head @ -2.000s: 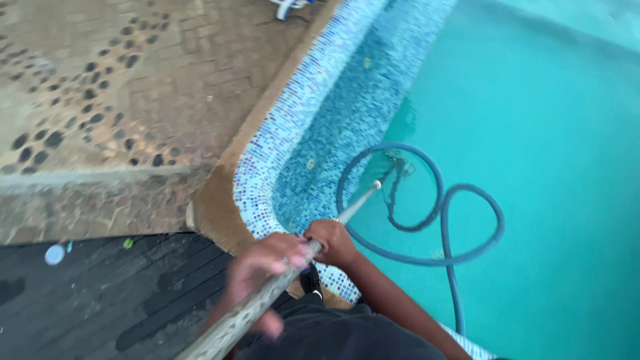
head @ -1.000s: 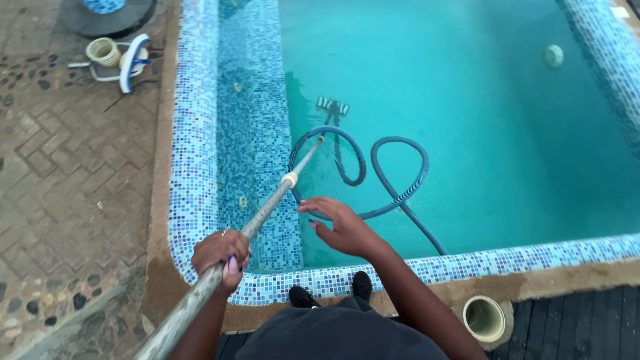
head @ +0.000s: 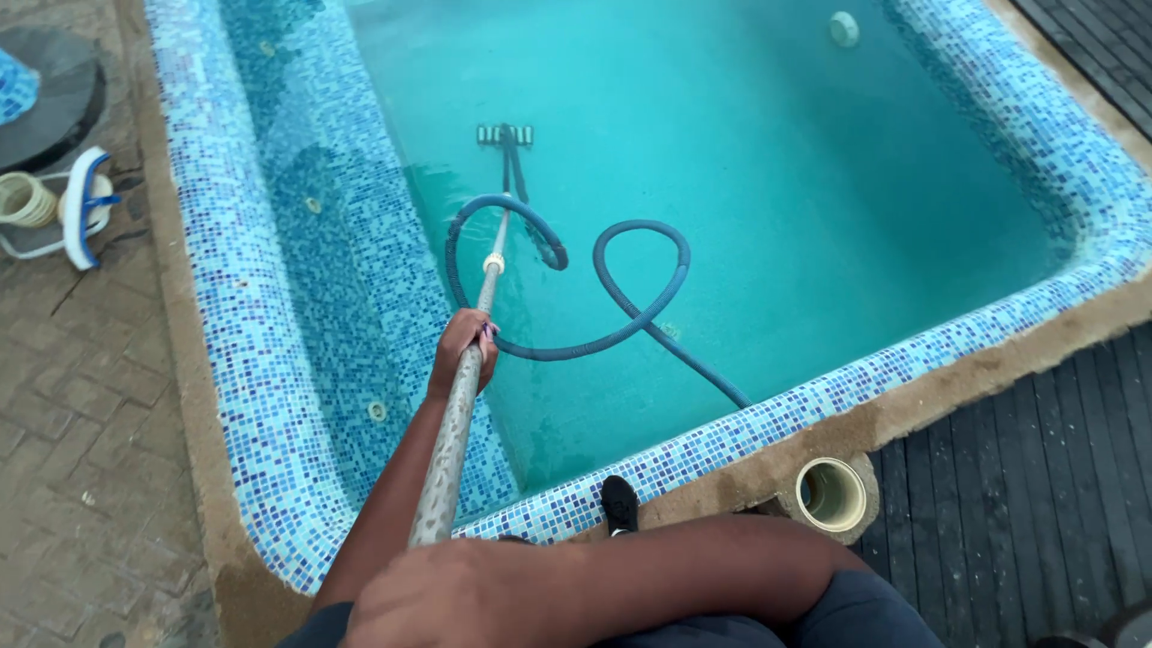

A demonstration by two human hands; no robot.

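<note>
My left hand (head: 465,346) is closed around a metal telescopic pole (head: 450,450), a little below its pale locking collar (head: 493,262). Nearer my body, my right hand (head: 441,589) is wrapped over the pole's near end, back of the hand up; its fingers are mostly hidden. The pole slants away into the water toward a pool vacuum head (head: 505,135), which lies submerged. A blue ribbed hose (head: 576,349) floats in loops beside the pole, passing behind it, and one end reaches the near tiled wall.
Blue mosaic tiles (head: 864,369) cover the pool's rounded edge, bordered by stone coping. My black shoe (head: 619,504) is at that edge. An open round skimmer well (head: 830,495) is set beside dark decking (head: 999,468). A blue-and-white pool brush (head: 83,211) and a basket (head: 25,200) lie left.
My right hand, off the pole a second ago, is now on its near end. The vacuum head lies farther out from the near wall. My left hand remains on the pole, now farther along.
</note>
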